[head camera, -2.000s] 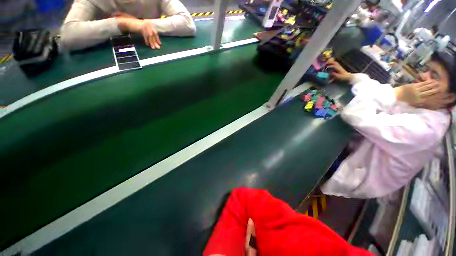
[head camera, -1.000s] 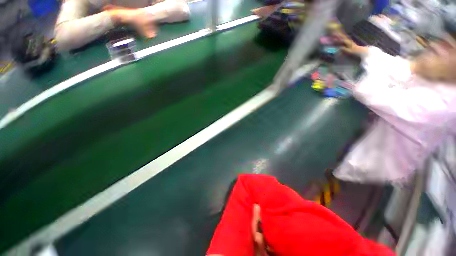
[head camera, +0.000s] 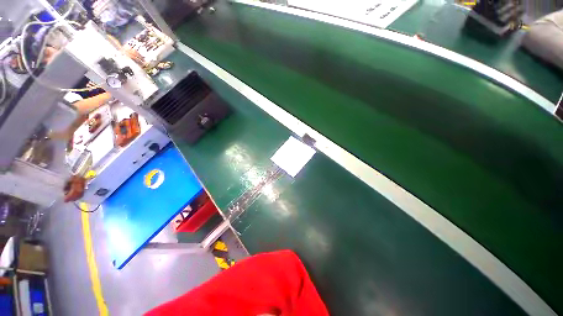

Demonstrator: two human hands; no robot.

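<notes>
A red sleeve [head camera: 259,287] rests at the near edge of the dark green bench [head camera: 346,247], at the bottom of the view. Neither of my hands can be made out. A tiny skin-coloured patch shows at the bottom edge by the sleeve, too small to tell what it is. A blank white paper label [head camera: 293,155] lies on the bench beside the pale rail, above a worn tape line. A black vented box with a knob [head camera: 191,108] stands on the bench farther left.
The green conveyor belt [head camera: 370,117] runs between pale rails. A white sheet [head camera: 364,9] lies on the far side. At left are a grey-white machine [head camera: 126,163], a blue panel [head camera: 148,210] with a yellow tape roll [head camera: 154,179], a red bin [head camera: 199,214] and another person's arm [head camera: 92,102].
The view has swung left. The right-hand worker and coloured pile have left the picture; the label, black box and blue panel have come in. The finger between the red sleeves no longer shows.
</notes>
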